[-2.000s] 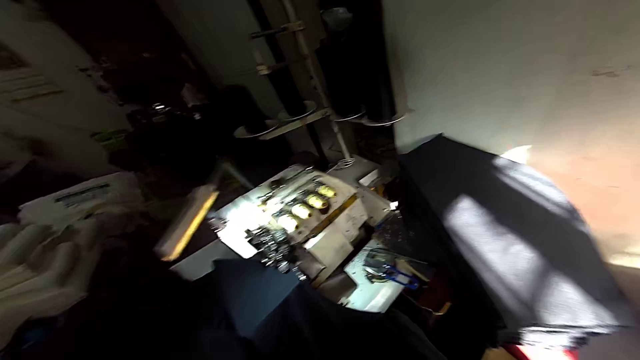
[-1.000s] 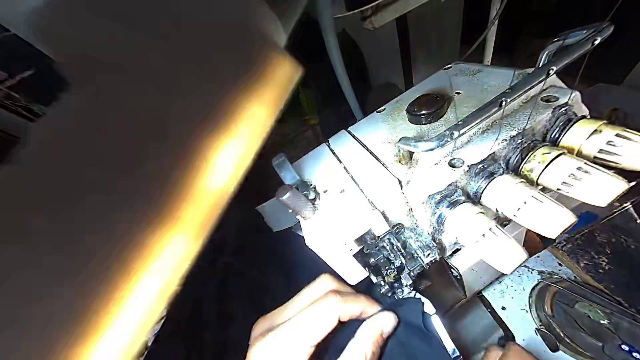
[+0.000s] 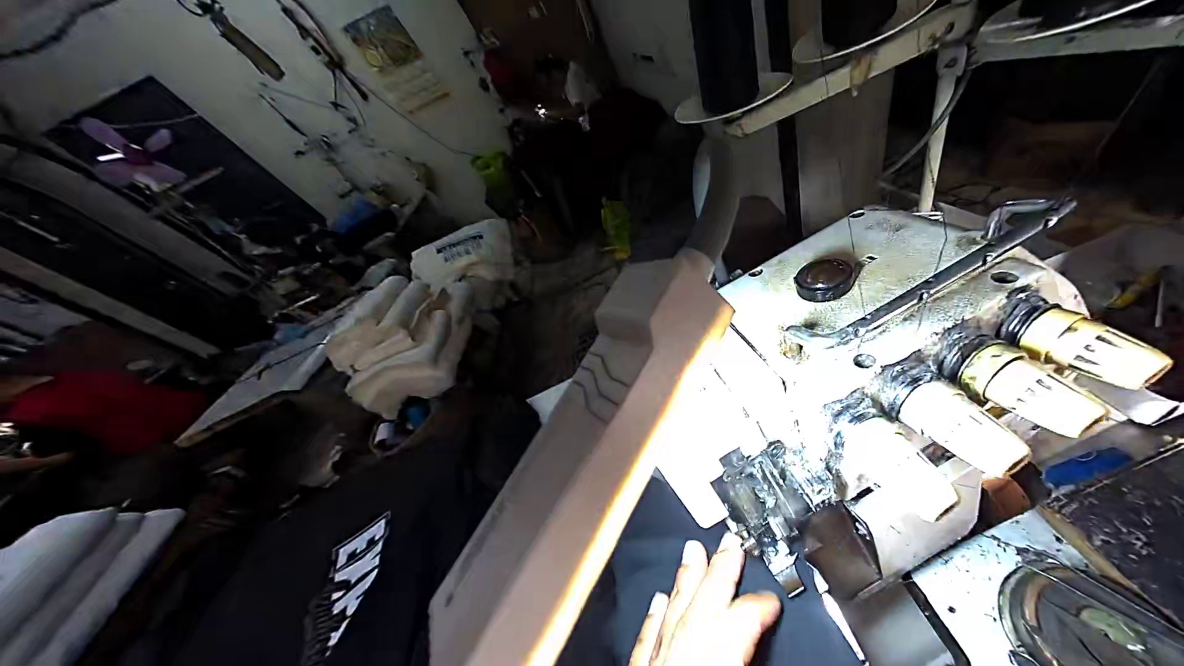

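Observation:
An overlock sewing machine (image 3: 888, 268) fills the right of the view, its several tension knobs (image 3: 962, 425) brightly lit. My left hand (image 3: 708, 615) lies flat with its fingers spread on dark fabric (image 3: 647, 546), its fingertips close beside the machine's needle and presser foot area (image 3: 772, 504). The fabric reaches under that area; how far is hidden. My right hand is out of view. More dark fabric with white lettering (image 3: 361, 573) spreads at the lower left.
A lamp with a long lit edge (image 3: 592, 462) crosses in front of the machine. Thread cones on a stand (image 3: 726, 55) rise behind. Pale fabric bundles (image 3: 407, 338) and a white sack (image 3: 462, 254) lie left. A person in red (image 3: 102, 407) is at the far left.
The view has swung left and back from the machine. My left hand's fingers, bunched on the dark fabric one second ago, are now spread. The fingers at the bottom right edge have left the view.

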